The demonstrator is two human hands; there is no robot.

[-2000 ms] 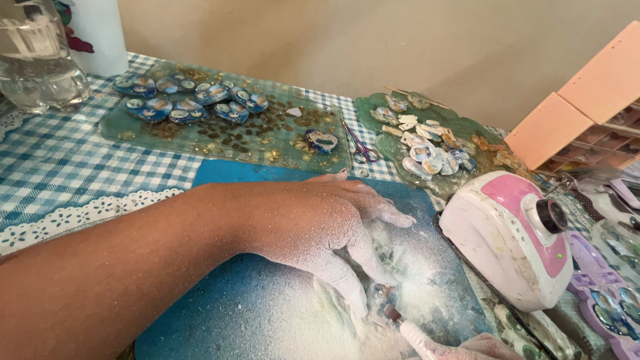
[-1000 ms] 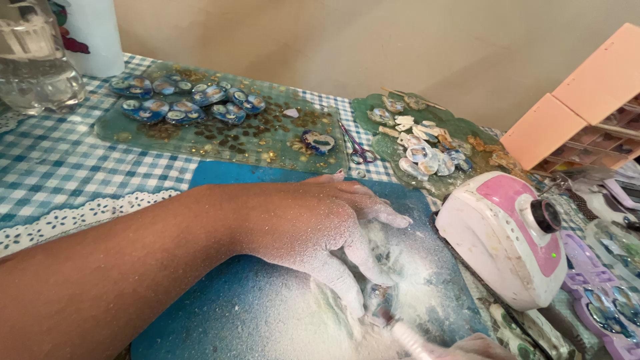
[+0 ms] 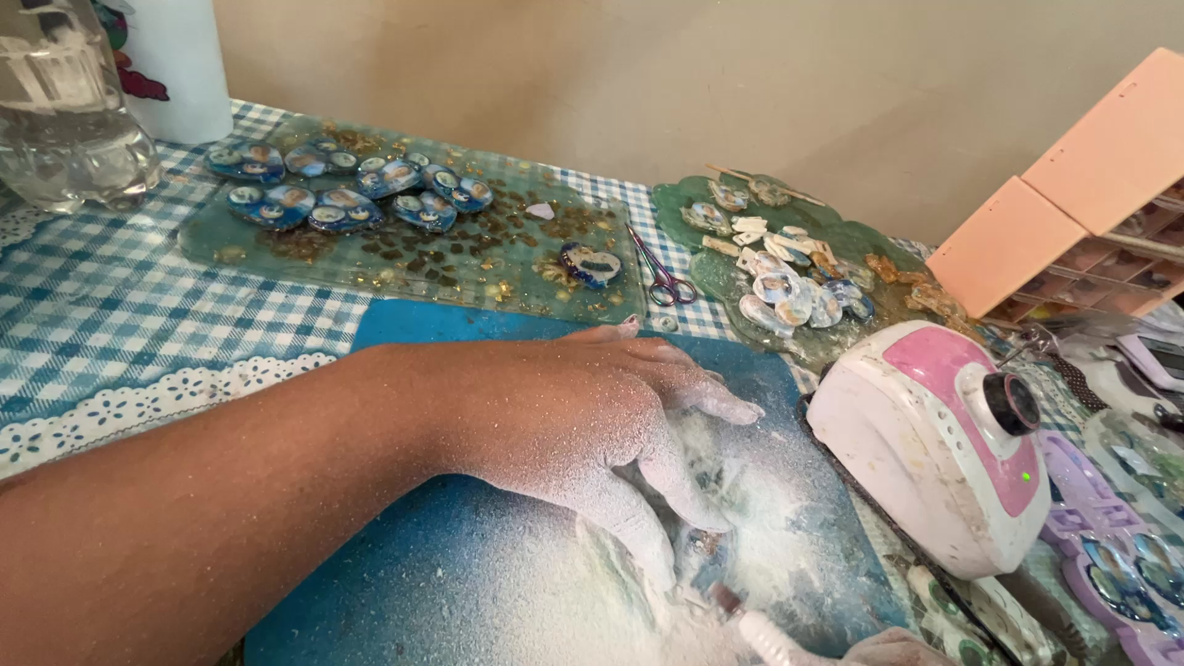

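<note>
White dust coats my left hand [image 3: 592,425], which lies low over a blue mat [image 3: 416,555]. Its thumb and index finger pinch a small, clear resin piece [image 3: 703,550] with gold flecks. From the bottom edge my right hand [image 3: 893,647], mostly cut off, holds the white handpiece of a rotary tool [image 3: 768,638]. The brownish sanding bit [image 3: 726,599] is close to the resin piece; whether they touch is unclear. Pale powder is heaped around both.
A white and pink control unit [image 3: 934,444] with a black knob and green light stands right. Behind are a glittery resin board [image 3: 416,250] with blue pieces, small scissors [image 3: 661,273], a green tray [image 3: 684,208] with resin pieces, peach drawers [image 3: 1008,240], a clear bottle [image 3: 74,139] and a purple mould [image 3: 1078,546].
The bit of the rotary tool has shifted slightly relative to the resin piece, and the piece has turned a little in my left fingers. My left arm stays in nearly the same place.
</note>
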